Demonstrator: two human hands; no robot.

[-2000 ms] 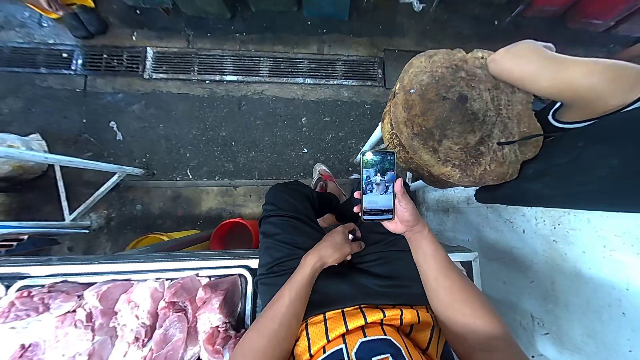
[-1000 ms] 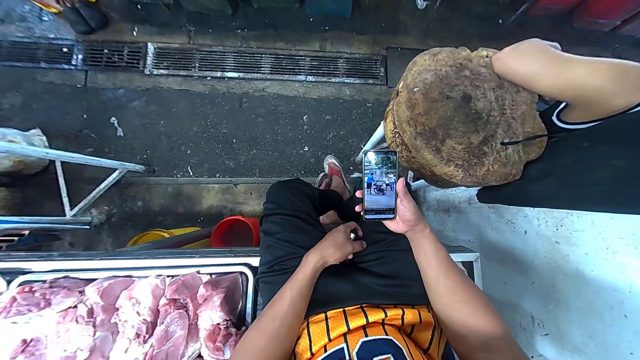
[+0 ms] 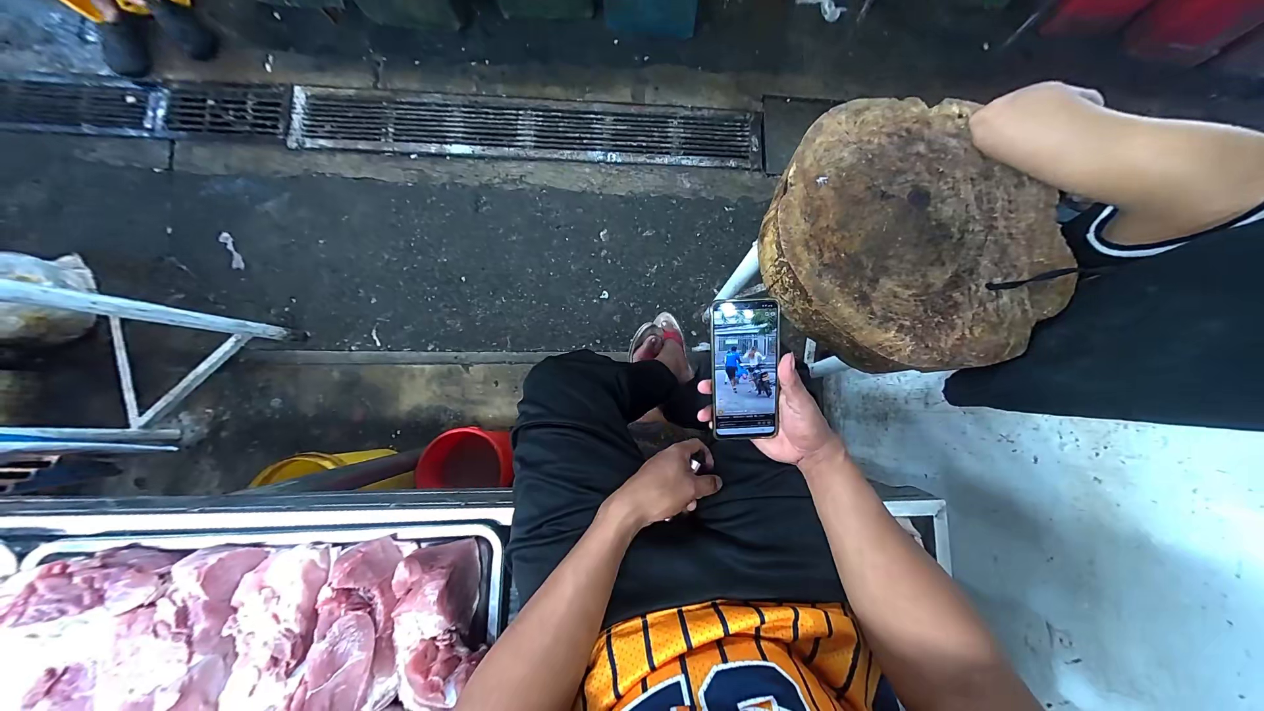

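My right hand (image 3: pixel 798 420) holds a smartphone (image 3: pixel 746 369) upright above my lap; its lit screen shows an outdoor scene with people and a motorcycle. Resting on my black trousers (image 3: pixel 568 434), my left hand (image 3: pixel 673 484) is curled around a small dark object (image 3: pixel 697 461) with a light tip, too covered to identify. Left of my lap, raw meat pieces (image 3: pixel 341 622) lie side by side in a metal-rimmed tray (image 3: pixel 489 563).
At the right, another person's bent arm (image 3: pixel 1136 163) rests on a thick round wooden chopping block (image 3: pixel 913 227). A red bucket (image 3: pixel 464 459), a yellow container (image 3: pixel 321 467) and a metal frame (image 3: pixel 168 316) stand at the left. A drain grate (image 3: pixel 523 128) crosses the floor.
The picture on the phone screen has changed. Both my hands keep their places, and the other person's arm stays on the block.
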